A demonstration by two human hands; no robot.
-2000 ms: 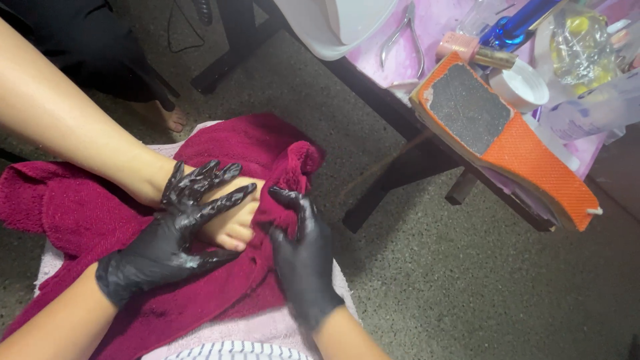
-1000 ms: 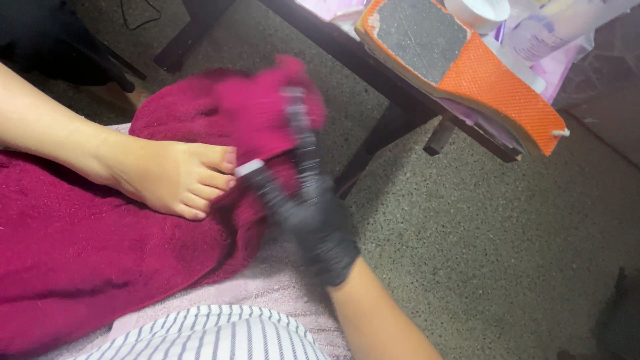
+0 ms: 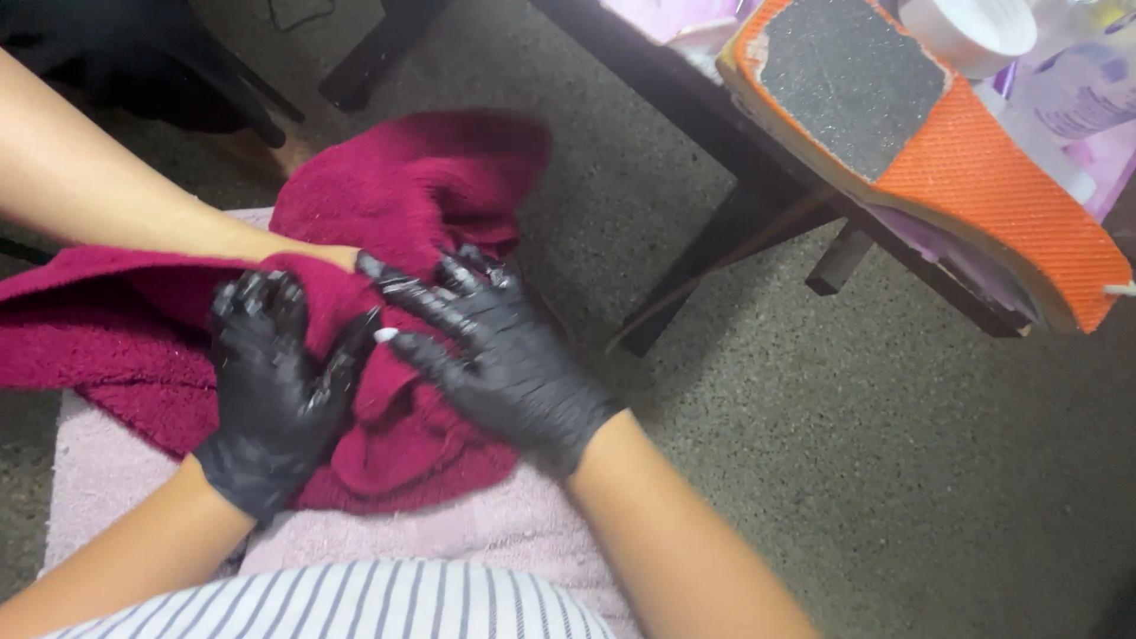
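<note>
A magenta terry towel (image 3: 404, 204) is folded over another person's foot, whose toes are hidden; the bare lower leg (image 3: 151, 195) comes in from the upper left. My left hand (image 3: 275, 382), in a black glove with wet-looking fingers, presses on the towel below the ankle. Over the covered foot lies my right hand (image 3: 497, 355), also black-gloved, its fingers spread on the towel and a white tip showing at the thumb. Beneath the magenta towel is a pale pink towel (image 3: 133, 461) across my lap.
At the upper right, an orange foot file (image 3: 985, 195) with a dark abrasive patch juts over the edge of a dark-framed table (image 3: 657, 80). A white round container (image 3: 976, 31) and a clear plastic bottle (image 3: 1083, 89) are beside it. Speckled floor (image 3: 887, 444) shows below.
The foot, bare one second ago, is now covered by the towel. My left hand, out of view then, is back on the towel. My right hand has come over the foot.
</note>
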